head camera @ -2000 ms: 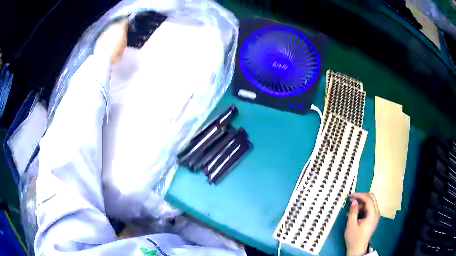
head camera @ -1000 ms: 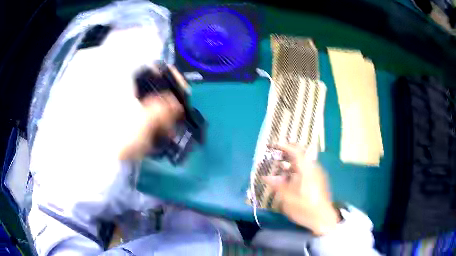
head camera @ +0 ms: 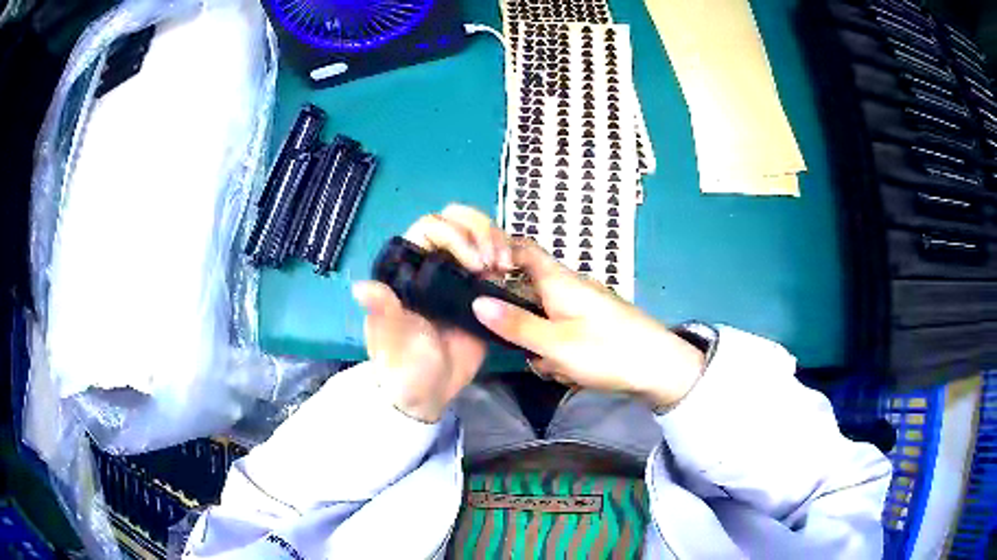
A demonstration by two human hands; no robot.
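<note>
My left hand (head camera: 421,356) is closed around a bundle of slim black parts (head camera: 443,293), held over the front edge of the green bench. My right hand (head camera: 596,328) is at the right end of the same bundle, its thumb on the black surface and its fingers bent over it. The fingertips of both hands meet above the bundle, and I cannot tell whether an adhesive pad is between them. The pad sheet (head camera: 599,164) with rows of small black shapes lies just behind my hands. More slim black parts (head camera: 312,202) lie in a group on the bench at the left.
A desk fan (head camera: 437,33) stands at the back, with a white cable (head camera: 487,30). Blank tan sheets (head camera: 743,120) lie right of the pad sheet. The slotted foam tray (head camera: 935,301) is at far right, above a blue crate (head camera: 916,438). White interleaf (head camera: 153,219) in clear plastic (head camera: 246,219) is at left.
My left hand has come from the bagged stock to the front centre with a black bundle. My right hand has left the pad sheet and joined it. The view has shifted.
</note>
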